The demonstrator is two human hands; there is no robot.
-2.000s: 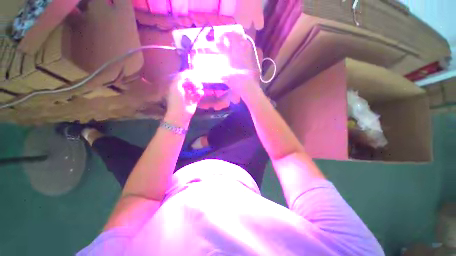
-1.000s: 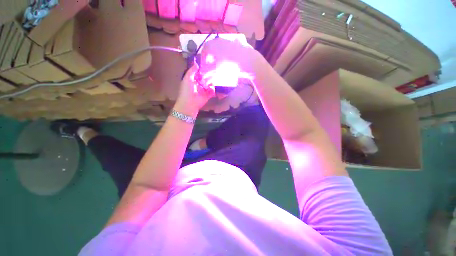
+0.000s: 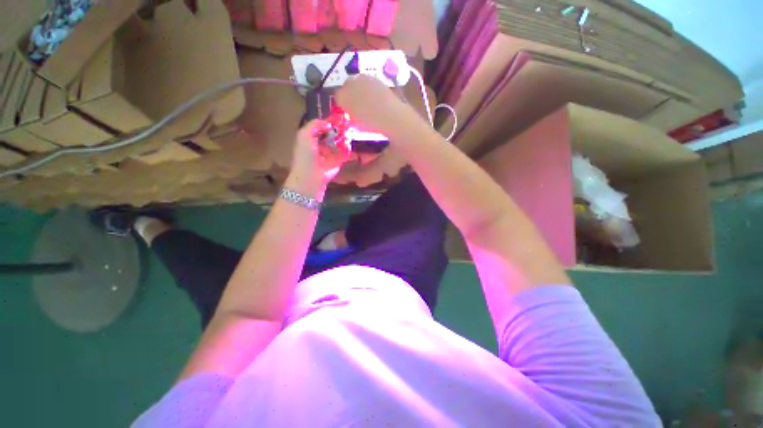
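Observation:
My left hand (image 3: 313, 152), with a metal watch on the wrist, holds small silvery parts, seemingly LED modules (image 3: 334, 136), lit red-pink. My right hand (image 3: 368, 99) reaches over from the right, its fingers at these parts; its fingertips are lost in the glare, so I cannot tell if it grips one. A black test box (image 3: 370, 145) sits under and beside my right hand, mostly hidden, with a bright pink-white glow at its top edge. Behind the hands lies a white power strip (image 3: 372, 67) with dark plugs and a black lead.
Stacked die-cut cardboard (image 3: 268, 109) lies under the work. A pale cable (image 3: 180, 109) runs left. Small cartons (image 3: 180, 63) and a bag of parts (image 3: 58, 27) are upper left. Flattened cartons (image 3: 569, 100) and a large open carton (image 3: 669, 209) with a whitish bag (image 3: 598, 196) are right.
The pink-white glare has shrunk. My right hand first moved left over the box and strip, then slightly up and left, uncovering the strip again. My left hand stays near the box's left side.

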